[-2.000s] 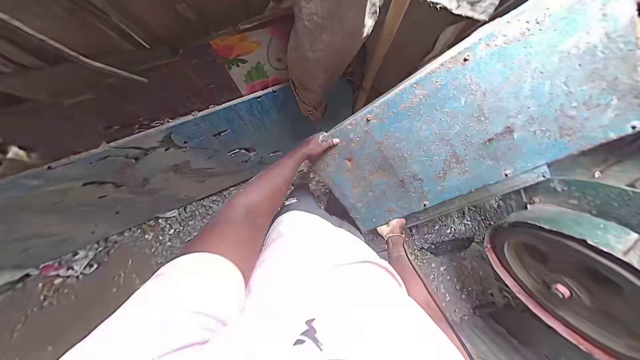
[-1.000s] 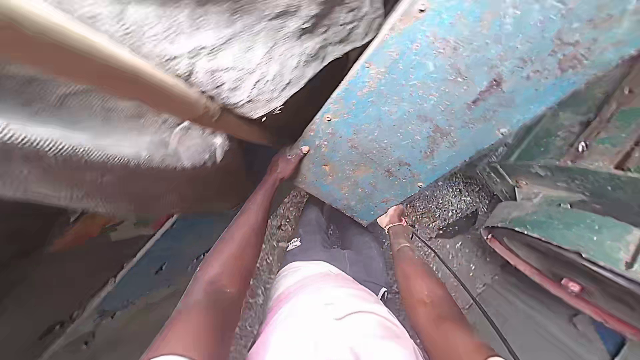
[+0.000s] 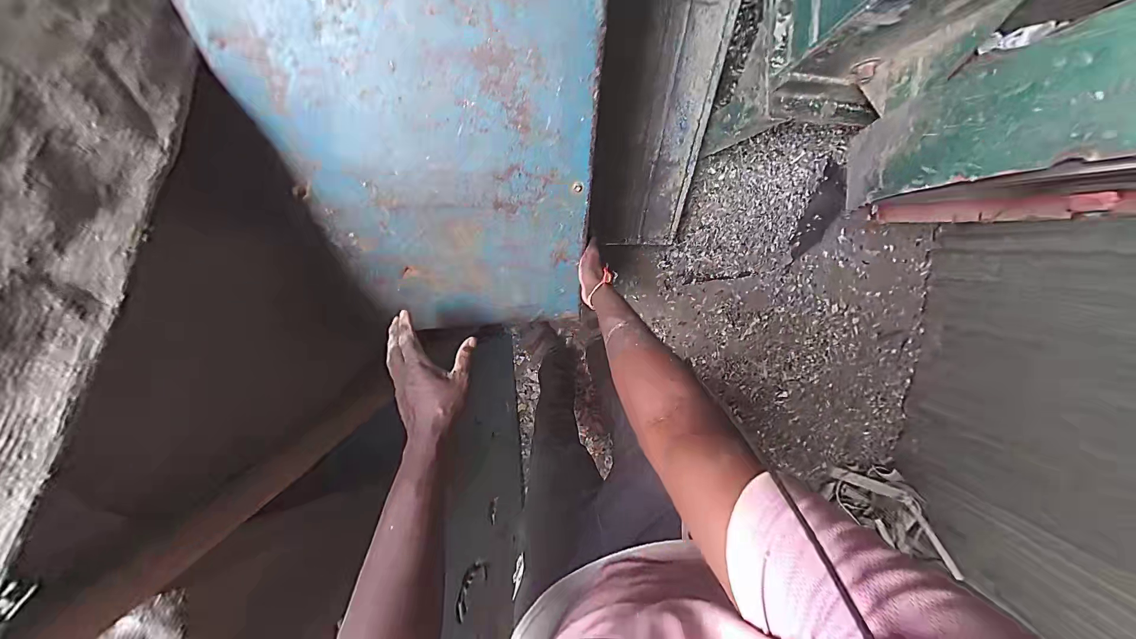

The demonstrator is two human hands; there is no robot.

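Note:
A weathered blue panel with chipped paint and a rivet or screw near its right edge fills the upper middle. My right hand, with a thin orange-red band at the wrist, grips the panel's lower right edge; its fingers are partly hidden behind that edge. At the panel's lower left corner my left hand is spread, thumb apart, with the fingertips close to or touching the edge. Nothing shows in its palm.
Grey sheeting hangs at the left above a wooden pole. Green-painted machinery with a red edge stands at the right. Gravelly ground lies between it and my right arm. A dark cord crosses my right sleeve.
The blue panel has swung from a slant toward the upper right to nearly straight ahead. My left hand, which held its corner, has loosened and spread. The view has turned.

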